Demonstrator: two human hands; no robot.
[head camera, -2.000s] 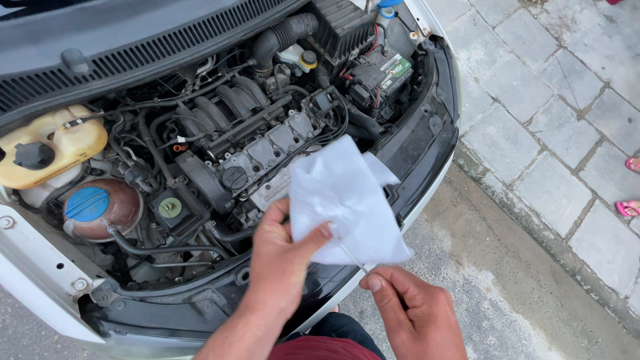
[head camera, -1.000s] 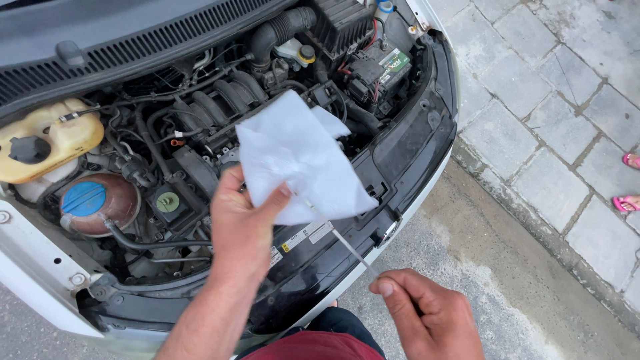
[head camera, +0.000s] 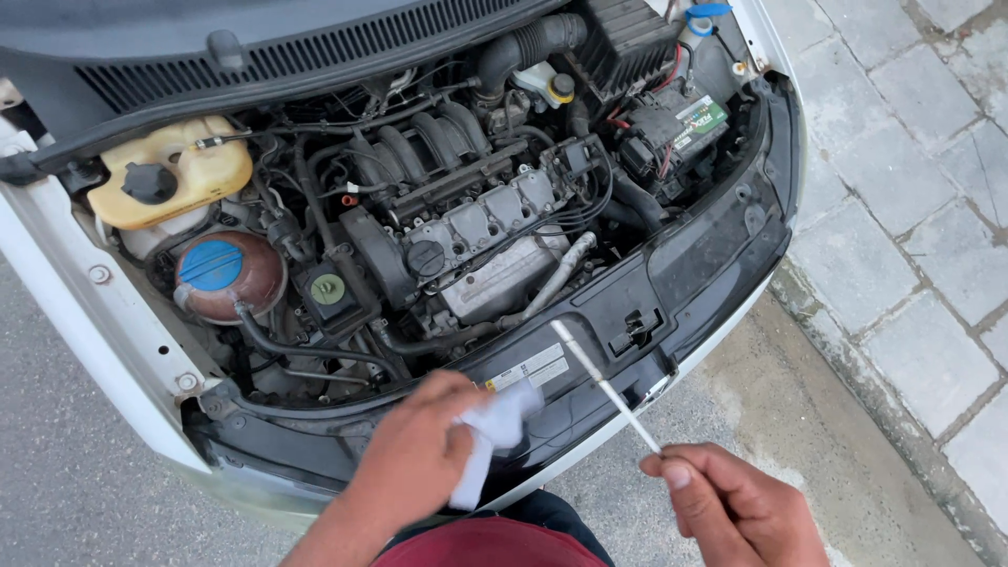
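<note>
My left hand (head camera: 417, 449) is closed around a crumpled white cloth or paper wipe (head camera: 496, 425), blurred, above the black front panel of a car's engine bay. Between the thumb and fingers of my right hand (head camera: 732, 496) is the lower end of a thin pale rod (head camera: 622, 403), which looks like a dipstick. The rod slants up and to the left, its thicker tip over the front panel, apart from the wipe. Beyond both hands lies the engine (head camera: 488, 236), with a round black cap (head camera: 426, 257) at its left end.
Left in the bay are a reddish-brown coolant tank (head camera: 264, 283) with a blue cap and a yellowed reservoir (head camera: 213, 169). A car battery (head camera: 685, 130) and a black air filter housing (head camera: 622, 43) sit at the right. Paving slabs (head camera: 858, 268) run beside the car.
The wipe, spread out and touching the rod before, is now bunched in my left hand and off the rod. My left hand has moved lower. The rod's tip is now uncovered.
</note>
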